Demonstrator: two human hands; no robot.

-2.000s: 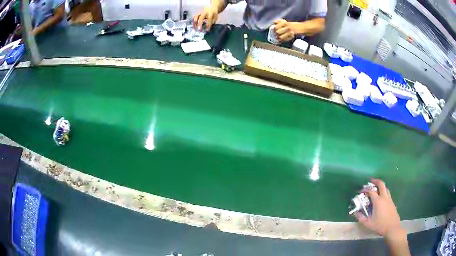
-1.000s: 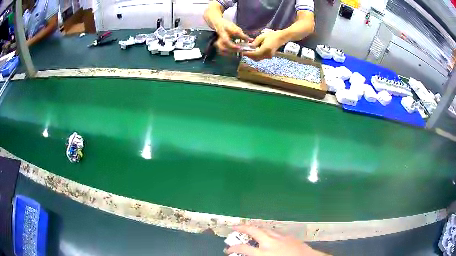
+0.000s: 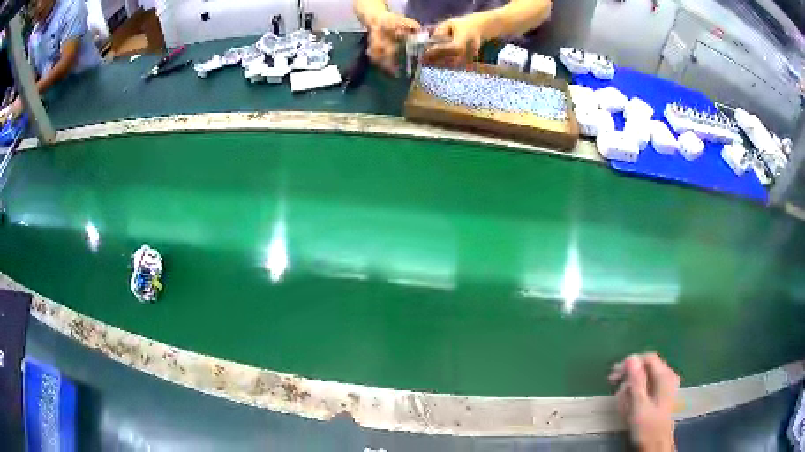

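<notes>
My right hand (image 3: 649, 388) is low at the right, over the near edge of the green belt. Its fingers are bent and close together; no part shows in it, but the inside of the fingers is hidden and blurred. My left hand is out of the picture. An open socket base (image 3: 146, 274) with a white shell and blue and yellow bits lies alone on the belt at the left, far from my right hand.
The belt (image 3: 353, 212) has a worn pale strip (image 3: 291, 397) on its near side. A blue parts bin (image 3: 48, 406) is at lower left. Across the belt are a person's hands (image 3: 424, 44), a wooden tray (image 3: 490, 128), white housings (image 3: 287, 57) and a blue mat (image 3: 706, 172).
My right hand brought a white part from the belt's right side to the near bench, then moved back right; the part no longer shows. The open base shifted slightly right and nearer.
</notes>
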